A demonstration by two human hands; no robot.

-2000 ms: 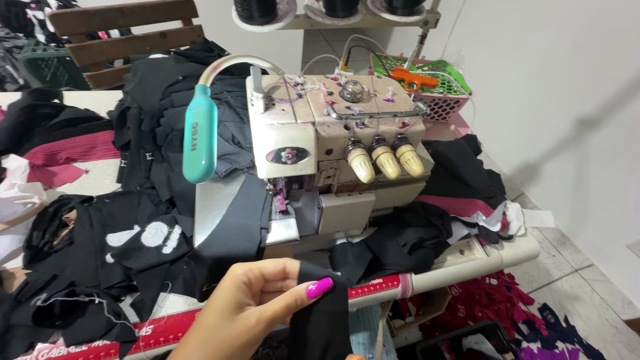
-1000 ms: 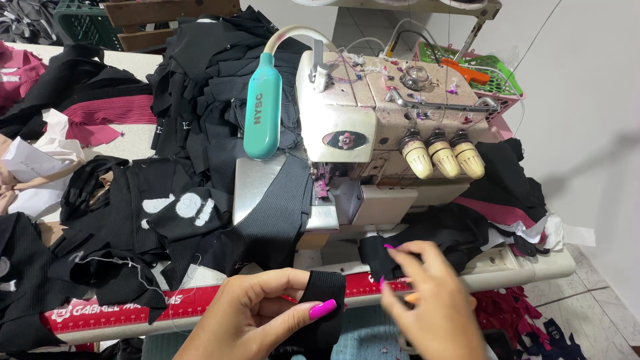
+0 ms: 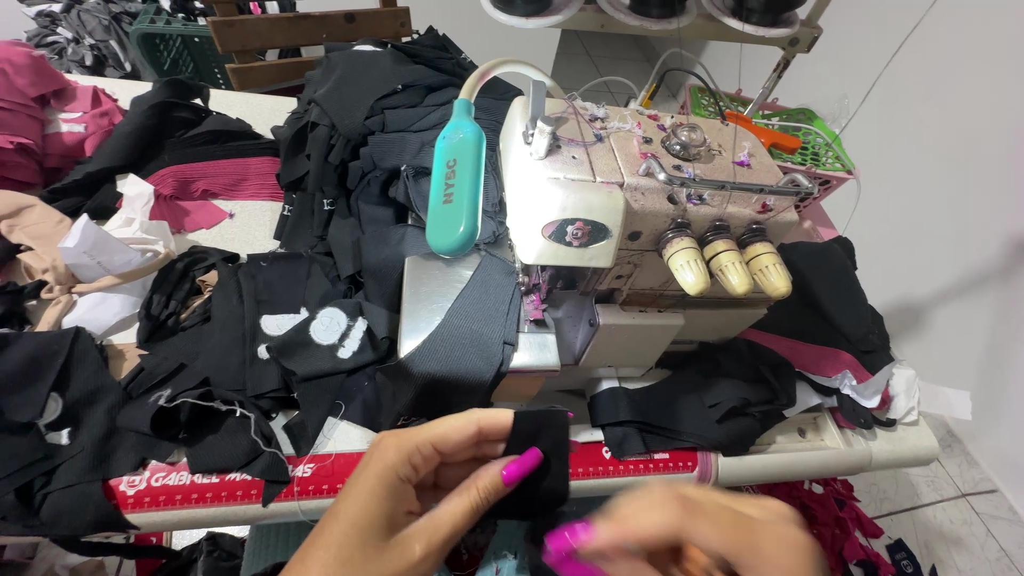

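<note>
My left hand point(image 3: 432, 488) pinches a folded black fabric band point(image 3: 540, 460) between thumb and fingers, in front of the table's edge. Blurred at the bottom, my right hand point(image 3: 680, 532) is curled beside the band's lower end; an orange thing shows partly beneath it, and what its fingers hold cannot be made out. Beyond both hands stands an overlock sewing machine point(image 3: 564, 220) with cream tension knobs. A dark ribbed fabric piece point(image 3: 460, 336) lies on its metal plate, left of the needle area. A teal lamp point(image 3: 456, 188) hangs at the machine's left side.
Black garment pieces point(image 3: 320, 160) are heaped left of the machine, with pink fabric point(image 3: 216, 184) farther left. More black fabric point(image 3: 704, 396) lies to the right. A red measuring strip point(image 3: 240, 484) runs along the table's front edge. Behind are a green basket point(image 3: 800, 136) and thread cones point(image 3: 532, 8).
My right hand has come down from the black fabric at the machine's right to beside the band. My left hand keeps its pinch on the band.
</note>
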